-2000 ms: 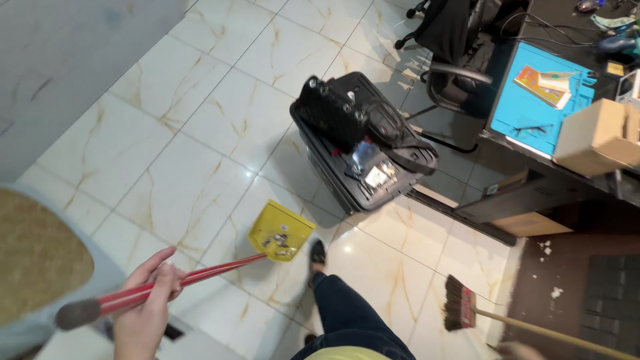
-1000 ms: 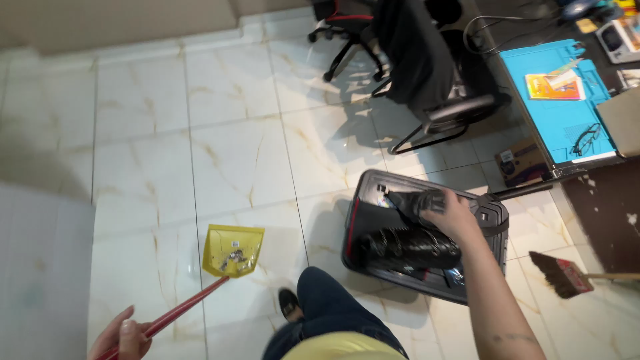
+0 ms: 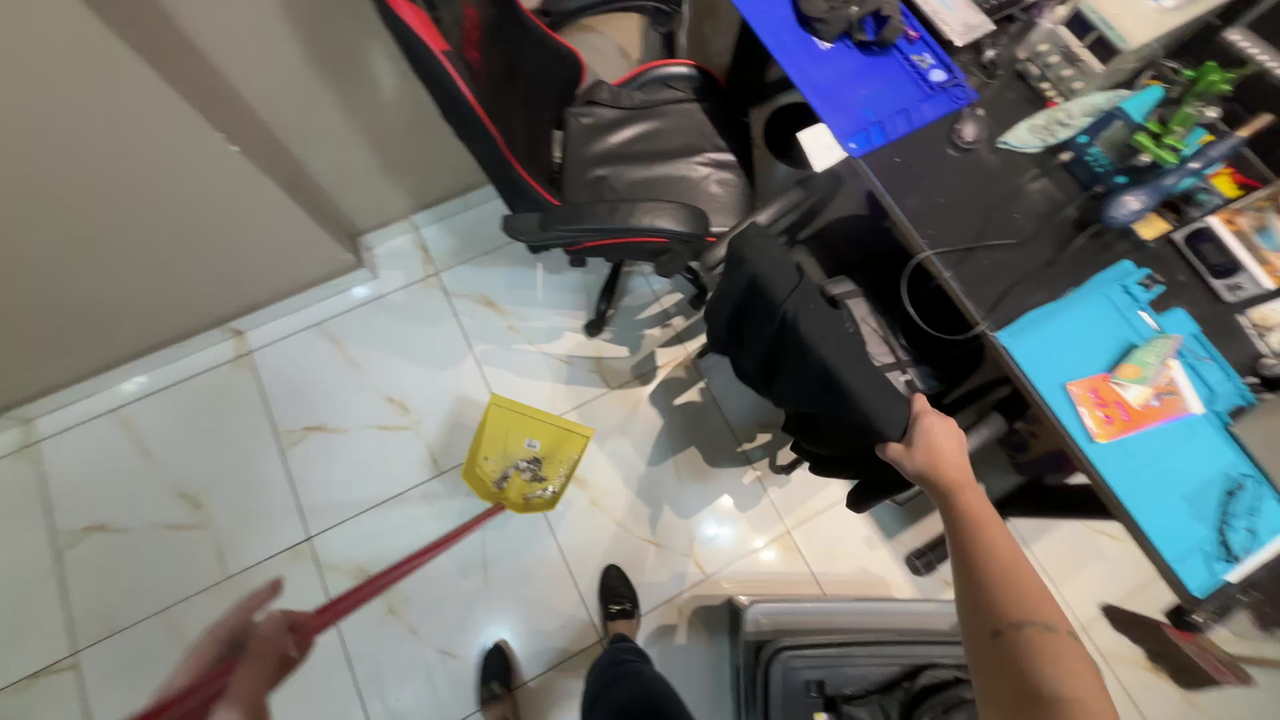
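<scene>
My left hand (image 3: 240, 655) holds the red handle (image 3: 400, 570) of a long-handled dustpan at the lower left. The yellow pan (image 3: 528, 455) has grey debris in it and is over the tiled floor. With my right hand (image 3: 928, 445) I grip the top edge of a chair's backrest, over which a black garment (image 3: 790, 350) hangs. At the lower right edge lies a broom (image 3: 1165, 645), slightly blurred, partly cut off by the frame.
A dark hard case (image 3: 850, 610) holding black items is by my feet. A black and red gaming chair (image 3: 650, 160) stands ahead near the wall. Along the right runs a black desk (image 3: 960, 200) with a light-blue mat (image 3: 1130, 480), a dark-blue mat (image 3: 860, 80), cables and tools.
My right hand has moved from the black items on the case to the chair back. The dustpan is still in my left hand. The view has shifted towards the chairs and desk.
</scene>
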